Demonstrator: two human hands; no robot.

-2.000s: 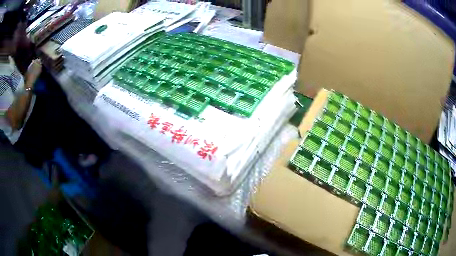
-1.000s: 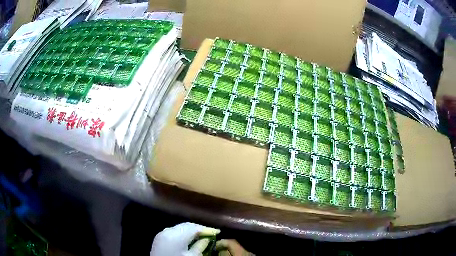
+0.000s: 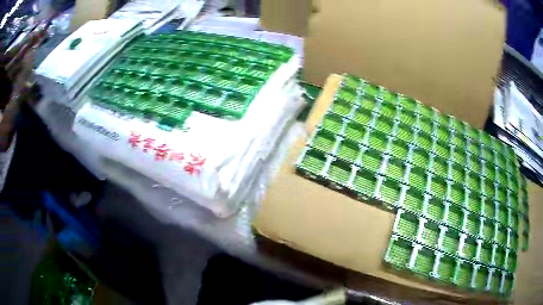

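Note:
Green square units (image 3: pixel 417 167) lie in tight rows on a tan cardboard sheet (image 3: pixel 321 208) at the right. More green units (image 3: pixel 196 71) lie in rows on a thick white paper stack (image 3: pixel 161 152) with red and black print, left of centre. My left hand (image 3: pixel 315 299) is only a blurred sliver at the bottom edge, with white glove and a yellowish fingertip; whether it holds anything is hidden. My right hand is not in view.
Upright cardboard (image 3: pixel 405 53) stands behind the right rows. Another paper pile (image 3: pixel 83 50) is at the left, and papers (image 3: pixel 521 122) lie far right. Clear plastic runs along the bench edge. A person in dark clothing (image 3: pixel 44 152) is at the left, above shiny green pieces (image 3: pixel 59 283).
The view swung right, then partly back left. Both hands showed at the bottom a second ago; now only a sliver of my gloved left hand shows. The rows look unchanged.

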